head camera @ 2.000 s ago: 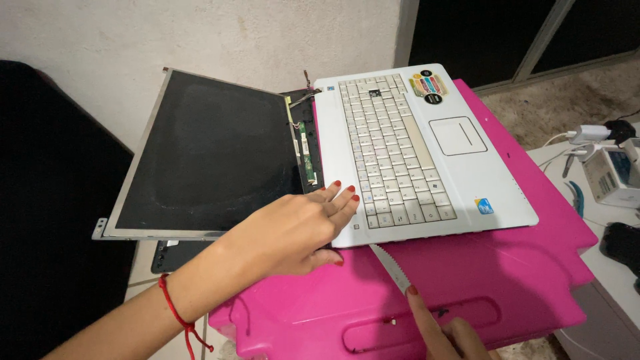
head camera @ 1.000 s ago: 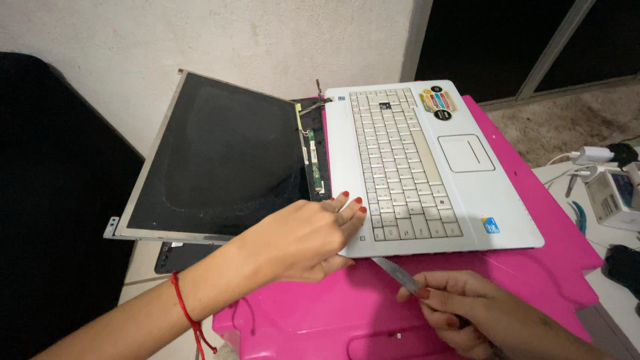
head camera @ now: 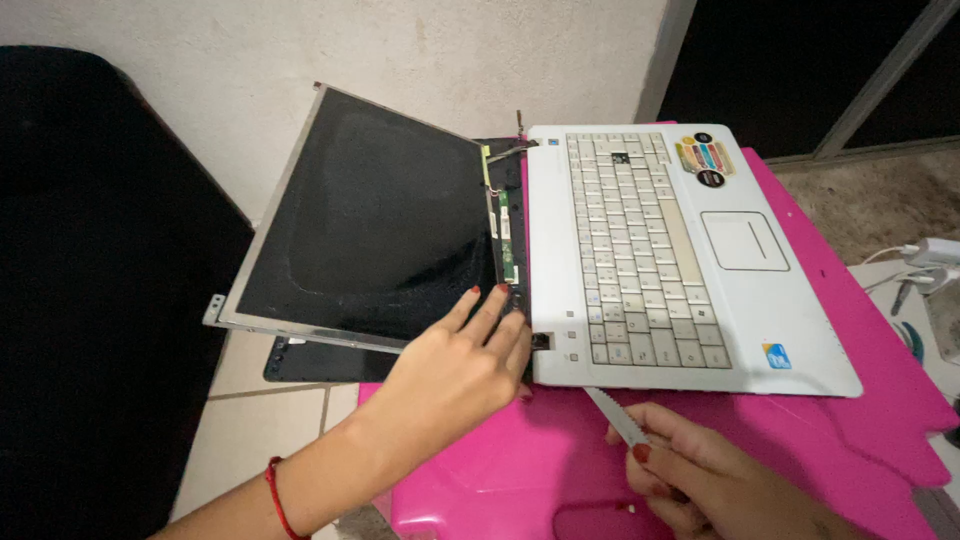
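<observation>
A white laptop base [head camera: 551,277] with a pale keyboard [head camera: 637,247] lies on a pink plastic table. One key is gone, high on the keyboard. Left of it, the bare LCD panel [head camera: 375,217] rests tilted over the black lid shell [head camera: 330,364], with a green circuit strip [head camera: 508,240] along its edge. My left hand [head camera: 472,345] lies over the panel's lower corner and the hinge area, fingers spread, the thumb mostly hidden. My right hand [head camera: 682,465] grips a serrated knife [head camera: 619,416]; its tip is hidden under the base's near edge.
The pink table [head camera: 480,457] carries the laptop. A black piece of furniture [head camera: 97,262] stands at the left, and a pale wall [head camera: 450,60] rises behind. White chargers and cables [head camera: 926,262] lie on a white surface at the right.
My left hand has moved left, from the laptop base's corner onto the hinge area and panel edge. My right hand remains on the knife at the near edge.
</observation>
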